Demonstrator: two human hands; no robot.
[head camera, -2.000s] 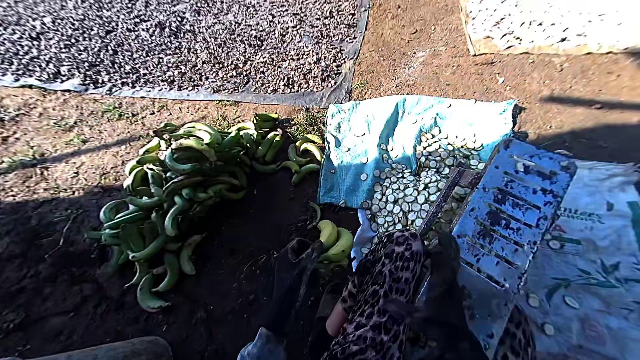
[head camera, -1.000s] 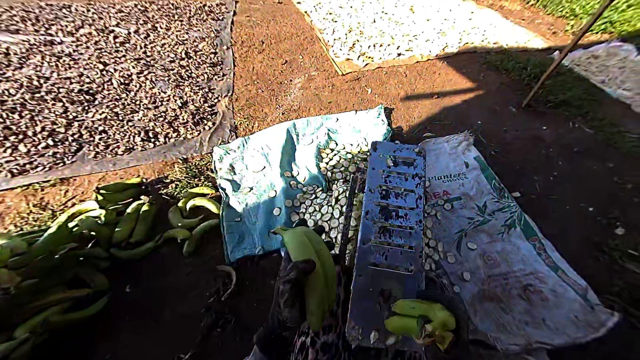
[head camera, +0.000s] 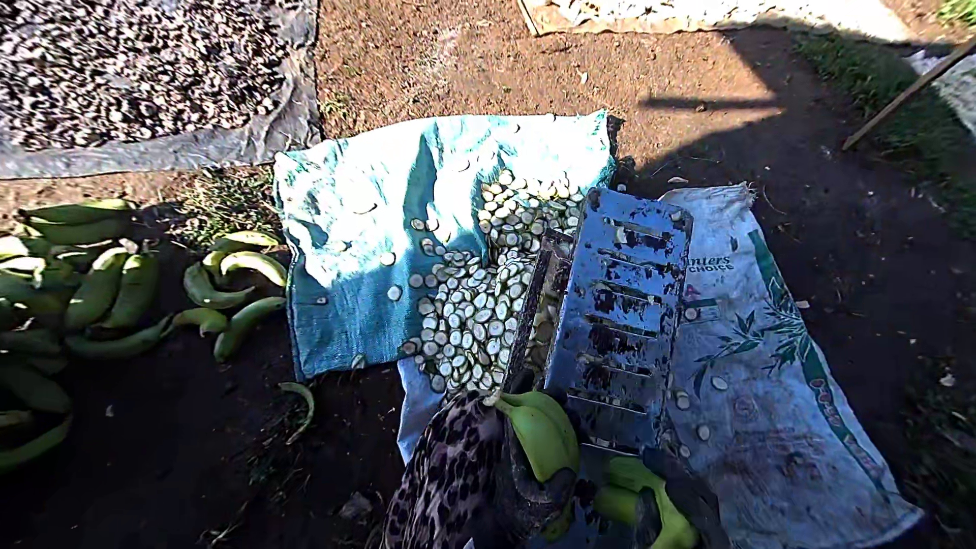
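Note:
At the bottom centre, my left hand (head camera: 534, 484), dark as if gloved, is closed around a green banana or plantain (head camera: 543, 435). Just right of it, my right hand (head camera: 686, 496) holds more green bananas (head camera: 640, 492) over the lower end of a metal slicing board (head camera: 629, 320). The board has several crosswise slots and dark stains, and slopes away from me. Pale round slices (head camera: 473, 320) lie heaped to its left on a turquoise woven sack (head camera: 351, 305). Patterned cloth (head camera: 442, 473) covers my lap beside the left hand.
Whole green bananas (head camera: 114, 290) are piled on the soil at left. A printed white sack (head camera: 755, 412) with scattered slices lies right of the board. Dark dried pieces (head camera: 137, 69) cover a sheet at upper left; pale pieces lie on another at the top. A wooden pole (head camera: 907, 95) leans at upper right.
The bananas at my hands have come over the board; two seconds ago green ones lay beside my left hand. Since one second ago, the left-hand banana has moved lower. The view has shifted considerably.

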